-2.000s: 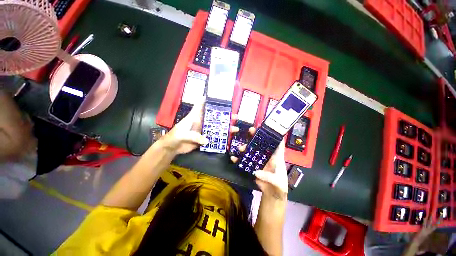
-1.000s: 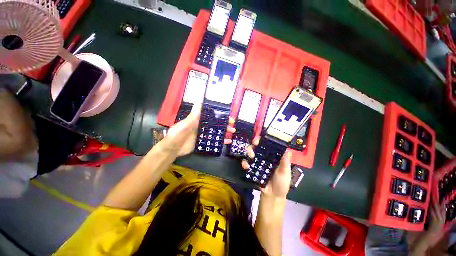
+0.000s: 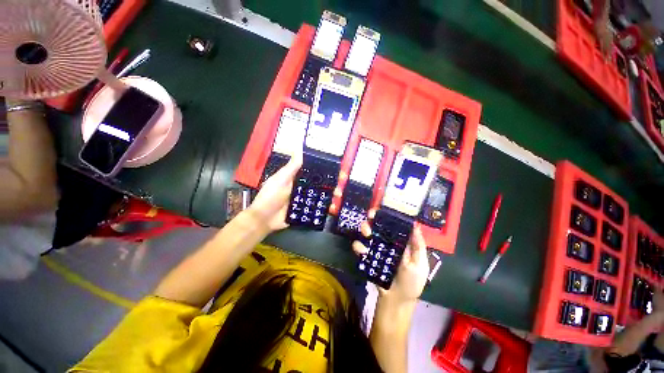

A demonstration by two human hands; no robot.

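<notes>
My left hand (image 3: 277, 198) holds an open flip phone (image 3: 333, 120) upright, its lit screen showing dark and white blocks above a black keypad. My right hand (image 3: 409, 264) holds a second open flip phone (image 3: 410, 181), a little lower and to the right, with a similar block pattern. Both phones are over the red phone tray (image 3: 408, 95). Open flip phones with white screens stand in its left and middle pockets, one of them (image 3: 362, 164) between my hands. Closed flip phones (image 3: 451, 133) lie in its right pockets. The held phones hide part of the tray.
A pink fan (image 3: 44, 51) and a smartphone (image 3: 120, 131) on its round base are at left. A red pen (image 3: 491, 222) and a red-and-white marker (image 3: 496, 259) lie right of the tray. A filled tray (image 3: 551, 251) is further right. Other people's arms show at both sides.
The phone in my right hand has turned more upright and moved slightly left and down. The left phone's screen has gone from nearly all white to blocks. The block patterns on both screens have changed.
</notes>
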